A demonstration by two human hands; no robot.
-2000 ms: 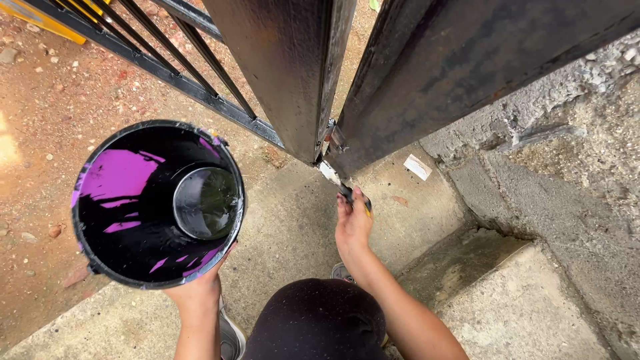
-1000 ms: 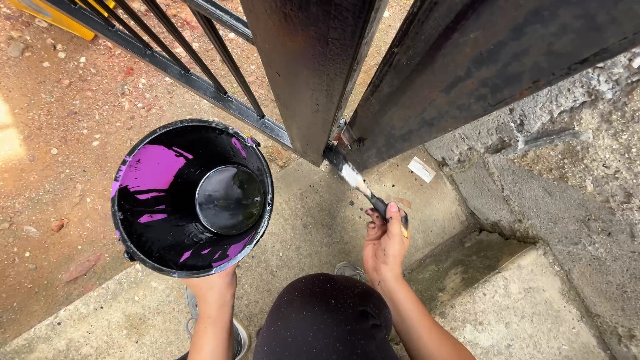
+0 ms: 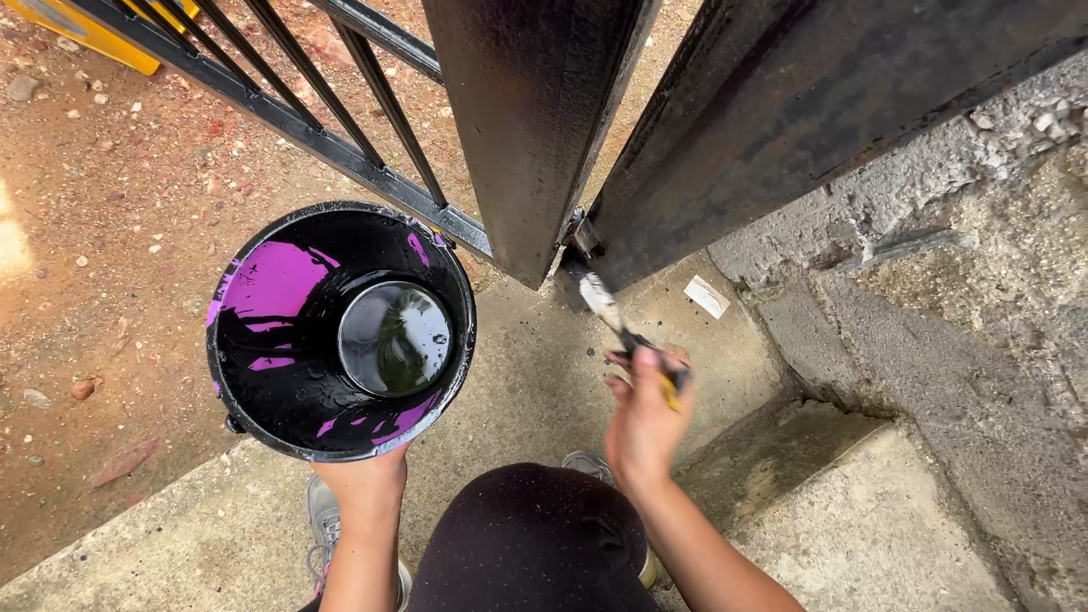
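Note:
My left hand (image 3: 365, 480) holds a bucket (image 3: 280, 425) from below its near rim; the fingers are hidden beneath it. Black paint (image 3: 395, 338) lies in its bottom, and the inner wall shows purple patches under black smears. In my right hand (image 3: 648, 425) is a paintbrush (image 3: 608, 310) with a black and yellow handle. Its dark bristles are at the hinge (image 3: 585, 236) low between the gate's black metal upright (image 3: 540, 127) and the wide black metal post (image 3: 731, 153). The hand is slightly blurred.
Black gate bars (image 3: 382, 110) run across the upper left. A rough concrete wall (image 3: 918, 365) and a concrete step (image 3: 858, 518) stand at right. A small white scrap (image 3: 706, 297) lies on the concrete floor. A yellow object (image 3: 102, 34) is at the top left, beyond the bars.
My right hand has moved right and back from the gate's foot since the first frame, still holding the brush. The bucket has moved right, closer to the gate's upright.

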